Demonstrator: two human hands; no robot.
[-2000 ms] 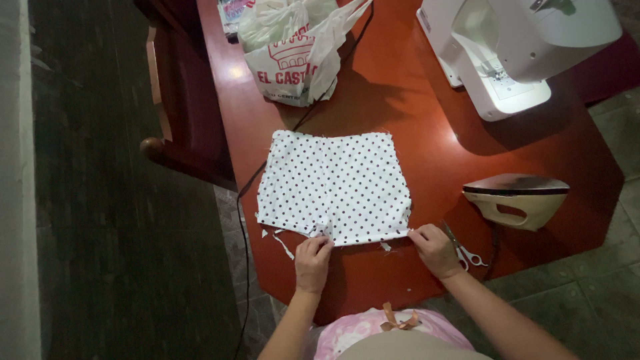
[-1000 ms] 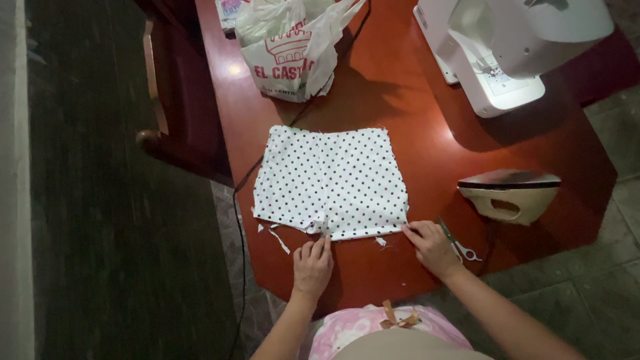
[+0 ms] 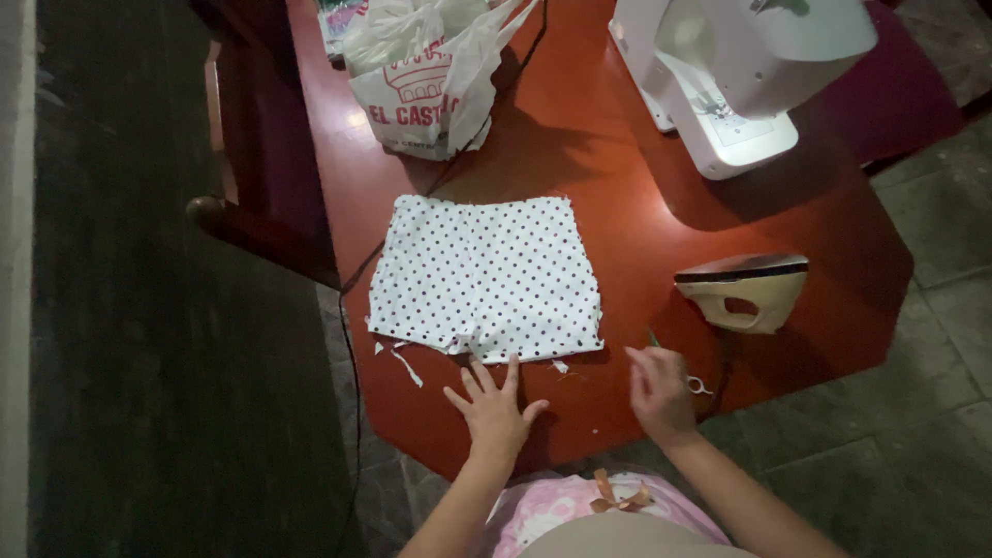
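Observation:
White polka-dot fabric, sewn in the shape of shorts (image 3: 488, 271), lies flat on the red-brown table. My left hand (image 3: 496, 407) has its fingers spread, with the fingertips at the lower hem near the middle. My right hand (image 3: 659, 391) is off the cloth, right of its lower corner; it is blurred with the fingers curled, and whether it holds anything is unclear. Scissors (image 3: 700, 385) lie partly hidden beneath or behind that hand, one white handle loop showing. Fabric scraps (image 3: 407, 367) lie below the hem.
A clothes iron (image 3: 744, 298) rests at the right of the table (image 3: 620, 271). A white sewing machine (image 3: 744, 77) stands at the back right, its light on. A plastic bag (image 3: 426, 93) sits at the back left. A dark cord runs past the cloth's left side. A wooden chair (image 3: 221, 209) is at the left.
My right hand has let go of the hem's right corner and moved right, over the scissors. My left hand has spread its fingers at the hem.

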